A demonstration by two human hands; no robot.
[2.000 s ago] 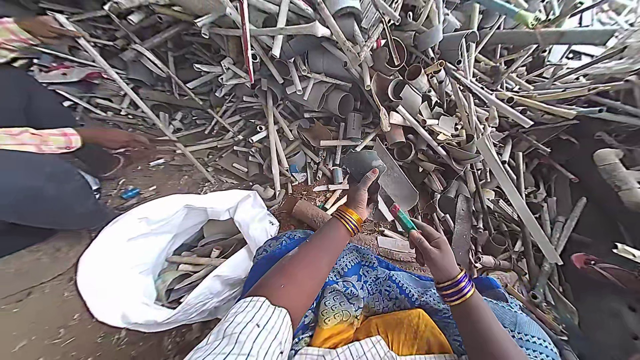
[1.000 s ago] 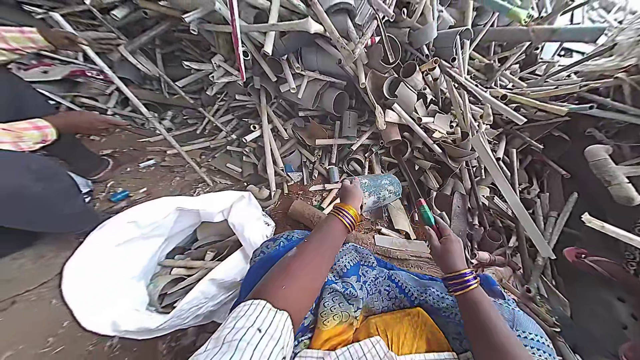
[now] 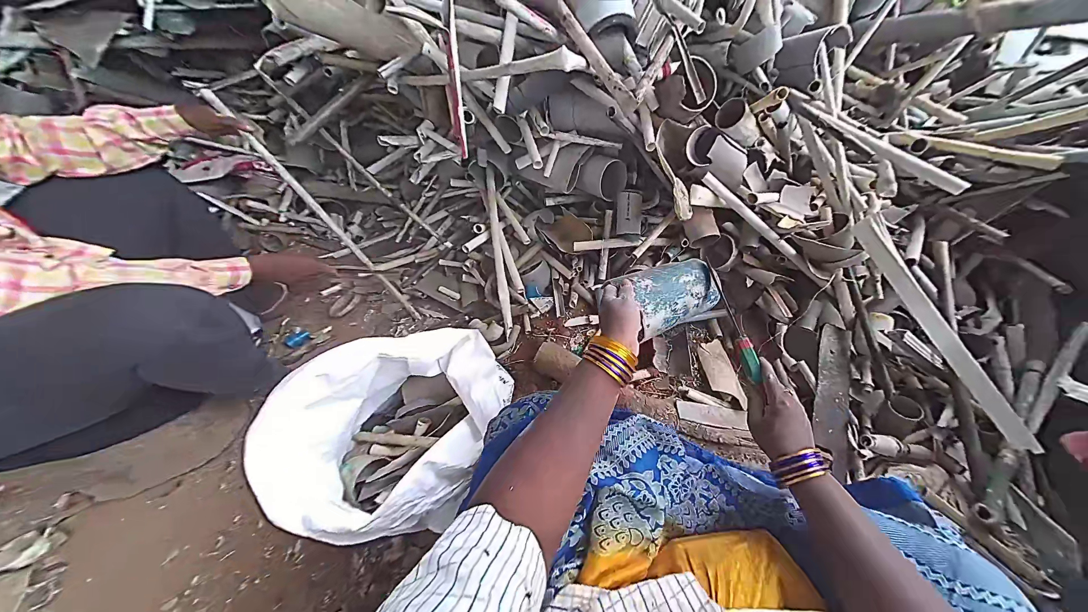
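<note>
My left hand [image 3: 621,313] grips the near left end of a pipe piece [image 3: 667,293], whose blue-grey surface is scuffed with whitish patches. In my right hand [image 3: 778,412] is a tool with a green and red handle [image 3: 749,359]; its thin dark blade or rod points up past the pipe's right end, and whether it touches the pipe I cannot tell. Below both hands lie pale flat scraps [image 3: 722,374] and a brown pipe piece [image 3: 557,361]. A white woven sack [image 3: 297,459], its mouth open, stands left of my left arm with pipe scraps inside.
A large heap of cut pipes and broken pipe pieces [image 3: 603,174] spreads ahead and to the right. At the left another person [image 3: 204,272] sits close by, one hand by a long thin pipe [image 3: 314,204]. A long flat strip [image 3: 943,340] slants down the right side.
Two seconds ago the pipe piece was held end-on; since then it has turned lengthwise, with my left hand on its left end. The tool has stayed in my right hand.
</note>
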